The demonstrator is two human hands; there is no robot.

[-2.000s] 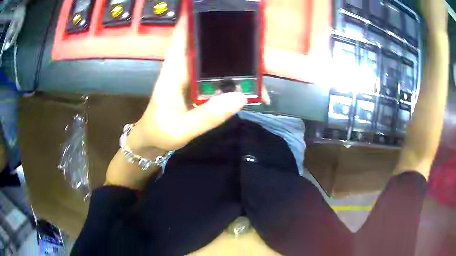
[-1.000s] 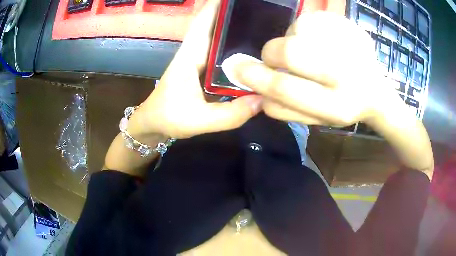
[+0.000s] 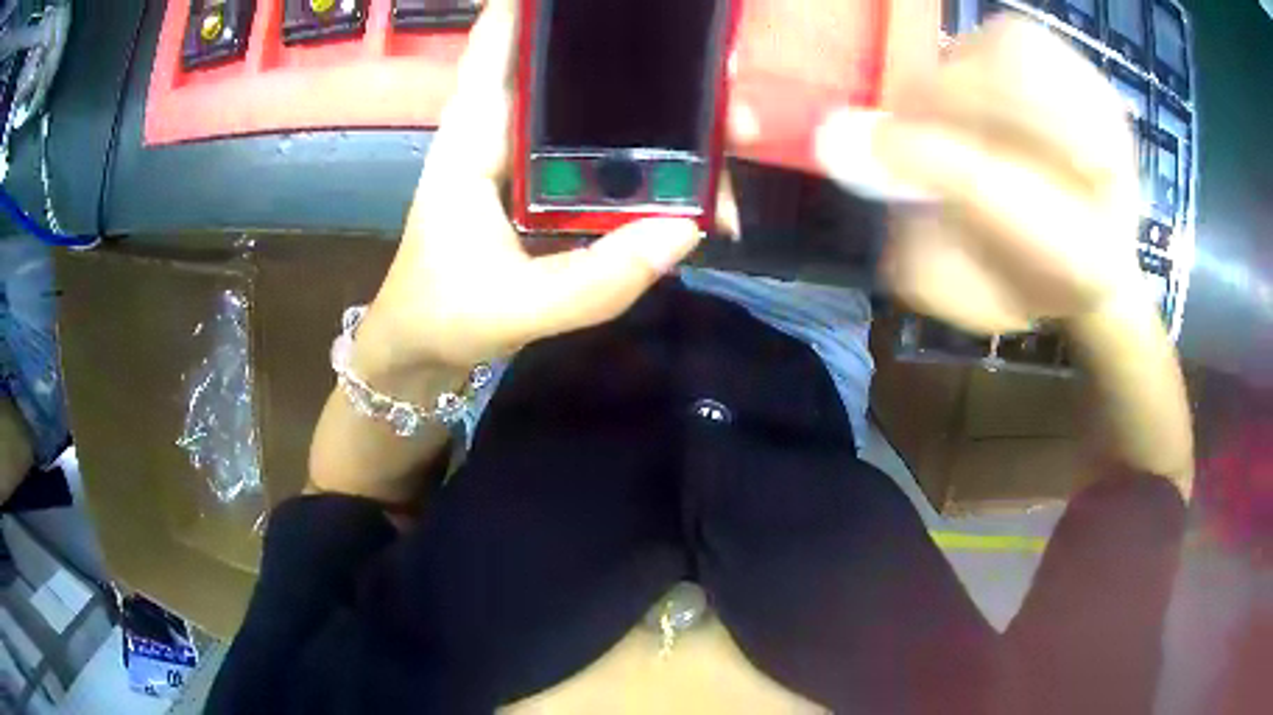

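My left hand [image 3: 489,286] holds a red mobile phone [image 3: 614,193] upright in front of me, with its dark screen up and a green strip with a dark round centre at its lower end. The phone's top is cut off by the picture's edge. My right hand [image 3: 998,189] is to the right of the phone, apart from it and blurred, with a whitish patch at the fingertips. A dark blurred shape [image 3: 810,217] lies by those fingertips. I cannot tell what it is or whether the fingers grip it.
The orange-red foam tray [image 3: 349,98] lies behind, with dark phone units [image 3: 219,31] in its slots. A clear blister tray [image 3: 1162,140] is at the right, partly behind my right hand. A brown cardboard box [image 3: 140,419] with crumpled clear plastic [image 3: 221,405] is below the bench at left.
My right hand has come off the phone's screen and moved right. The phone is straighter and further left, and its green strip shows, uncovered by the fingers.
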